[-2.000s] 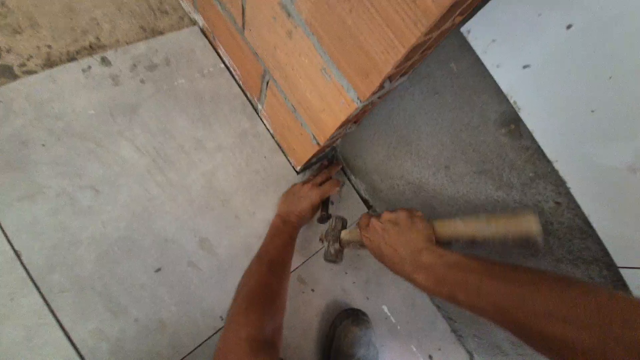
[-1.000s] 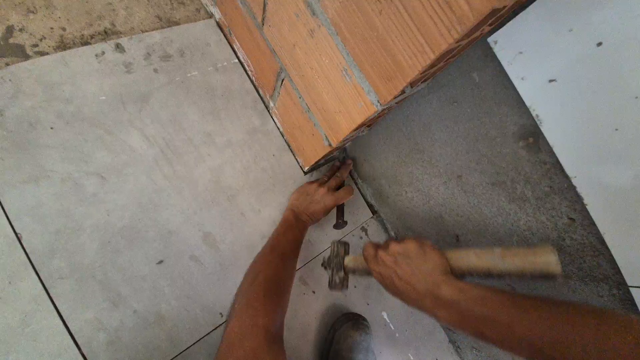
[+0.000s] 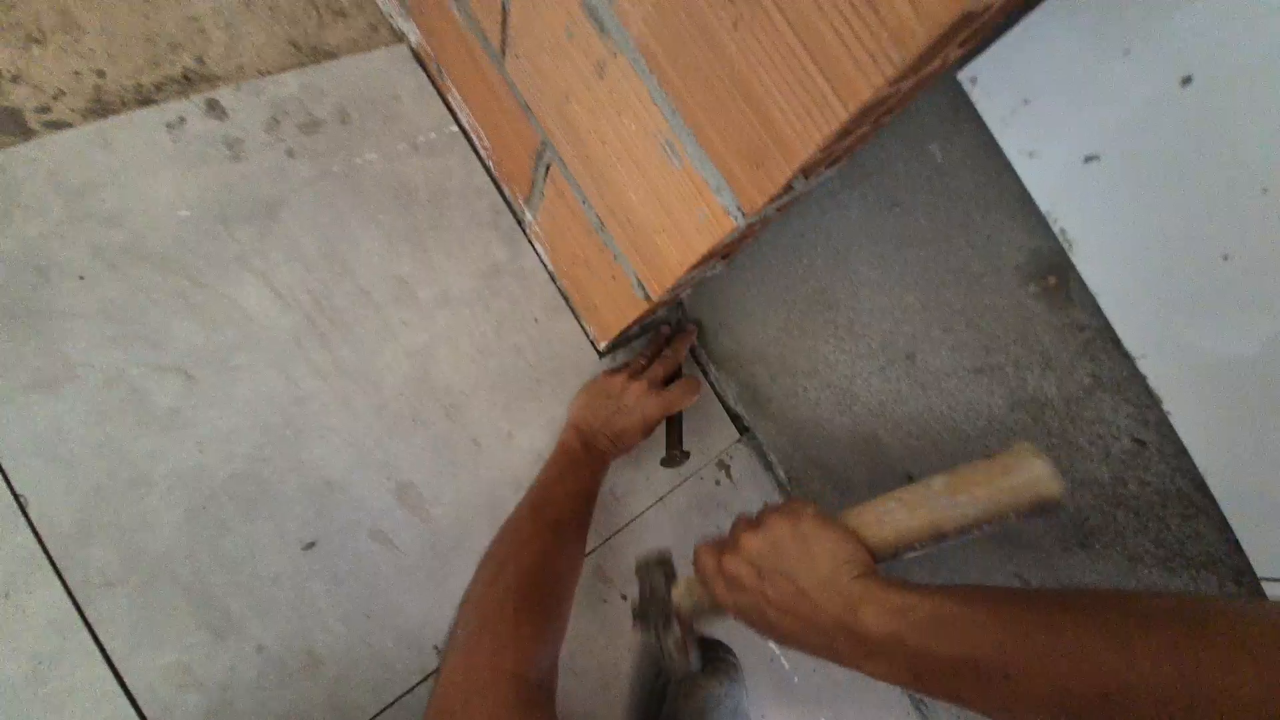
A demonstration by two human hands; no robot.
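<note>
My left hand (image 3: 630, 405) holds a dark metal chisel (image 3: 675, 440) low against the foot of a brick wall (image 3: 620, 150), its flared struck end pointing back toward me. The chisel's tip is hidden by my fingers and the bricks. In my right hand (image 3: 790, 565) is the wooden handle (image 3: 950, 500) of a hammer, gripped close to the head. The hammer's steel head (image 3: 657, 595) is blurred and stands apart from the chisel, nearer to me.
Large grey floor tiles (image 3: 250, 330) with dark joints lie left of and below the wall. A bare grey concrete strip (image 3: 880, 330) runs at the right, with a pale tile (image 3: 1160, 180) beyond it. Rough brown ground (image 3: 180, 45) shows at the top left. A dark shoe (image 3: 710, 680) is at the bottom.
The hammer was close to the chisel's end two seconds ago; my right hand has drawn it back toward me. My left hand stays at the wall's corner. The view has shifted slightly.
</note>
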